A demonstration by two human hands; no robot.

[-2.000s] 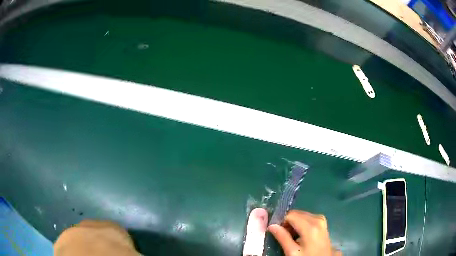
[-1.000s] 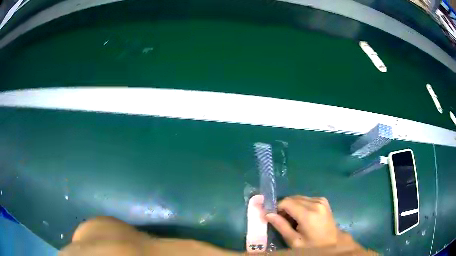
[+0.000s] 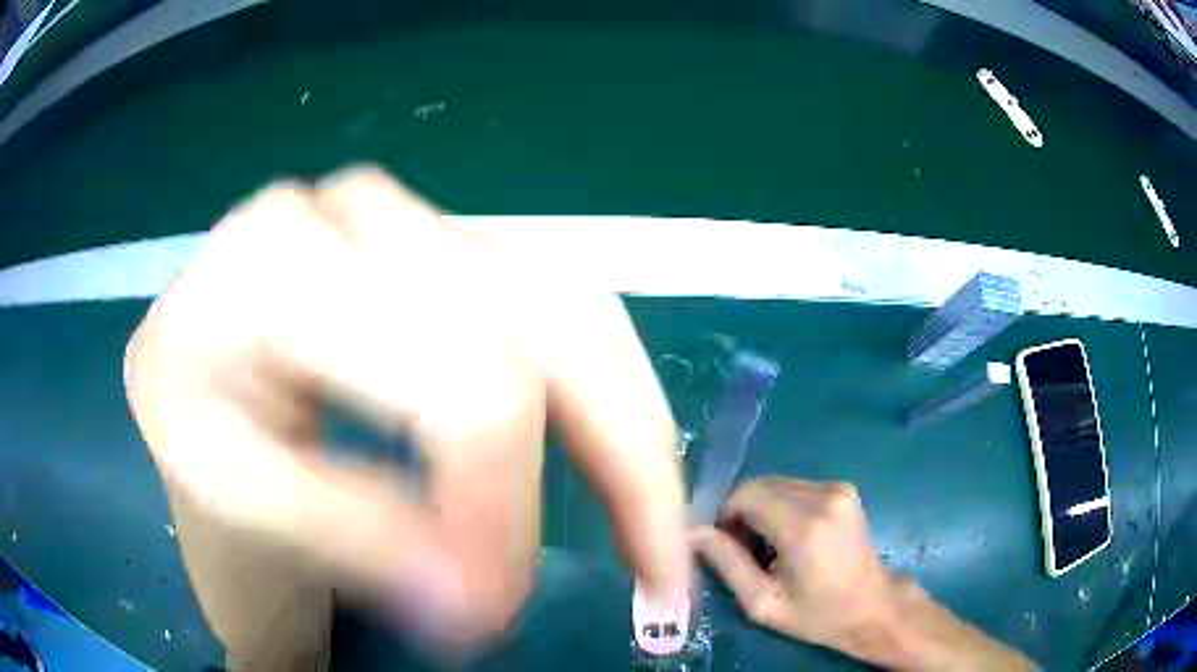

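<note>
A pink housing (image 3: 660, 630) lies on the green bench at the bottom centre, its dark paired holes toward the wearer. My left hand (image 3: 420, 433) is large and blurred above the bench; one finger reaches down over the housing and hides its far part. Whether that finger touches it, or the hand holds anything, cannot be told. My right hand (image 3: 807, 558) pinches the near end of a grey-blue strip (image 3: 735, 427) beside the housing. The strip slants away and to the right. Wrinkled clear tape (image 3: 696, 650) shows near the housing's lower end.
A long white rail (image 3: 788, 263) crosses behind the hands. A stack of strips (image 3: 965, 322) and a smaller strip bundle (image 3: 958, 397) lie right, beside a smartphone (image 3: 1066, 460). Two white housings (image 3: 1009, 108) lie on the far green surface.
My left hand has risen from the lower left and moved right, over the housing. The strip in my right hand now tilts to the right. The camera view has shifted.
</note>
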